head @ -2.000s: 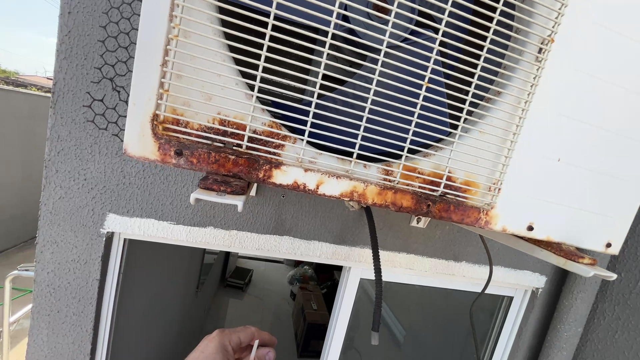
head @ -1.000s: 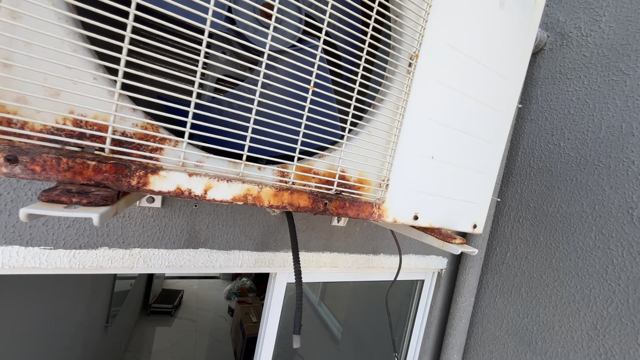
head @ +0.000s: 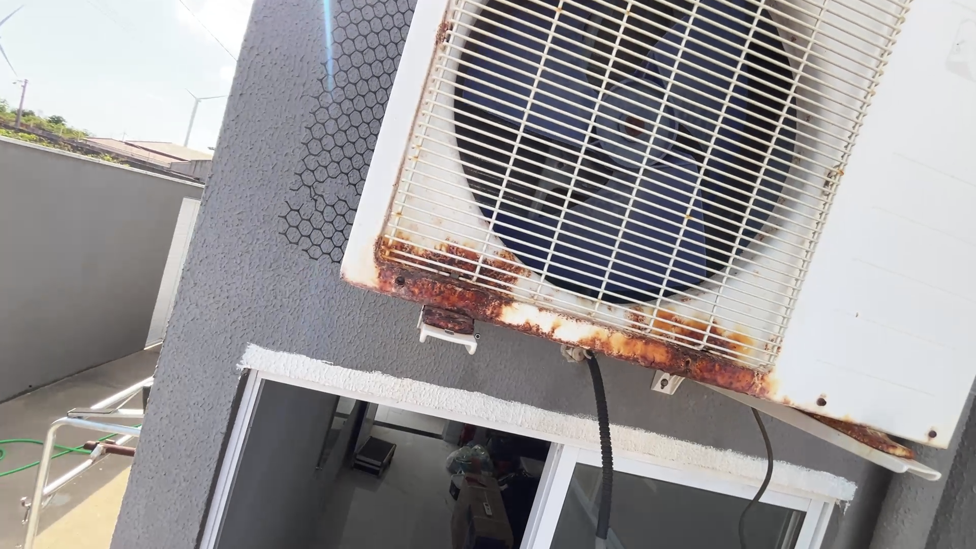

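Neither of my hands is in the head view now. A white outdoor air conditioner unit (head: 877, 252) fills the upper right, tilted in the picture, with heavy rust along its bottom edge (head: 579, 329). Behind its wire grille (head: 564, 221) are a fan hub (head: 634, 126) and dark blue blades. White brackets with rusted feet, one at the left (head: 448, 332) and one at the right (head: 846, 441), sit under the unit. A black corrugated hose (head: 602, 442) hangs below it, and a thin dark cable (head: 765, 465) hangs farther right.
A white-framed sliding window (head: 545, 496) lies below, under a white-painted strip (head: 427, 393); boxes and bags show inside. The grey textured wall (head: 229, 229) carries a hexagonal mesh pattern (head: 343, 114). At lower left are a metal tubular frame (head: 53, 450), a green hose (head: 69, 450) and a boundary wall (head: 84, 252).
A hand holding a small pale item showed at the bottom edge two seconds ago; it is out of view now. The view has swung right, then back left.
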